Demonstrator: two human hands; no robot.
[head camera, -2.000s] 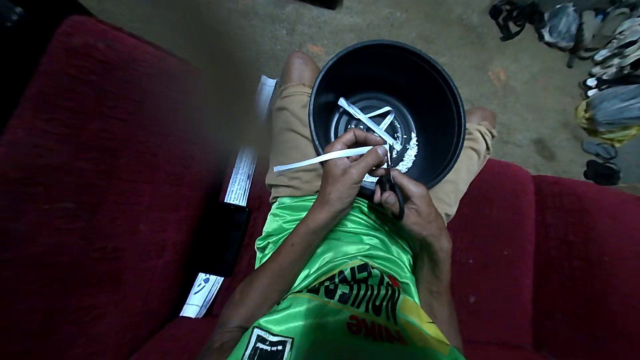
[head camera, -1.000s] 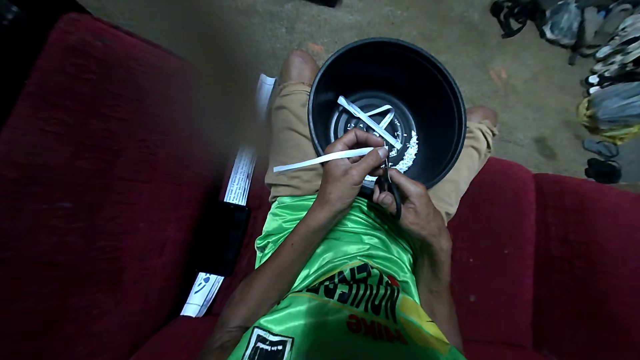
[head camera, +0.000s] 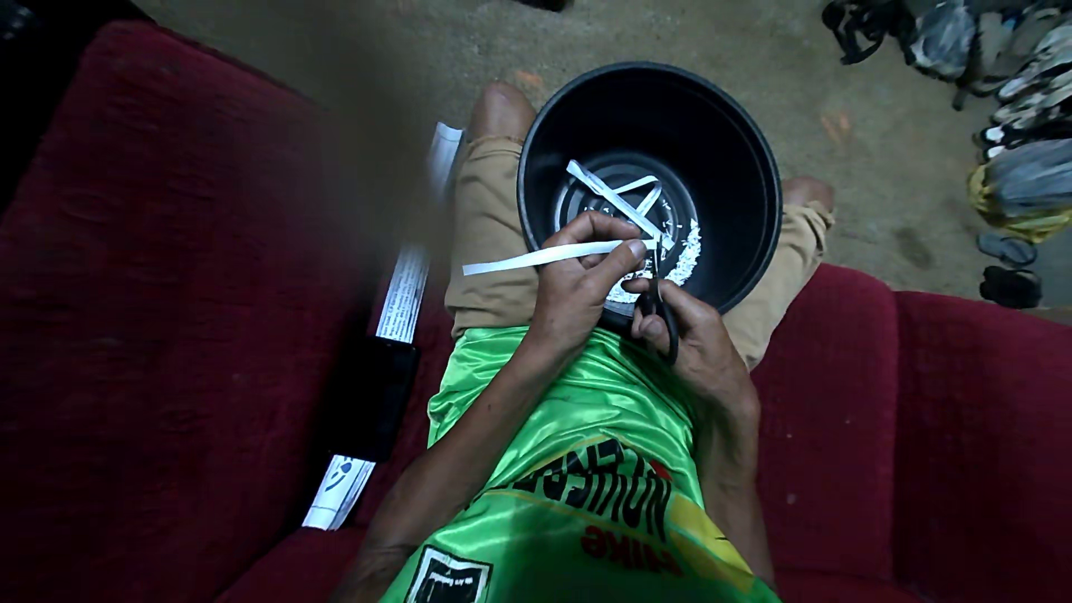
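Observation:
A narrow white paper strip (head camera: 519, 260) is pinched between the thumb and fingers of my left hand (head camera: 586, 272), its long end sticking out to the left. My right hand (head camera: 699, 335) holds black-handled scissors (head camera: 667, 322), whose blades meet the strip's right end just beside my left thumb. Both hands are over the near rim of a round black plastic bucket (head camera: 775, 226) between my knees. Inside it lie several longer white paper strips (head camera: 615, 197) and many tiny white paper snippets (head camera: 688, 255) on the bottom.
Printed paper strips (head camera: 402, 297) lie on the dark red sofa (head camera: 829, 435) at my left, with a black phone-like object (head camera: 377, 398) on top. Shoes and sandals (head camera: 1034, 92) and plastic bags (head camera: 1034, 180) are on the floor at the right.

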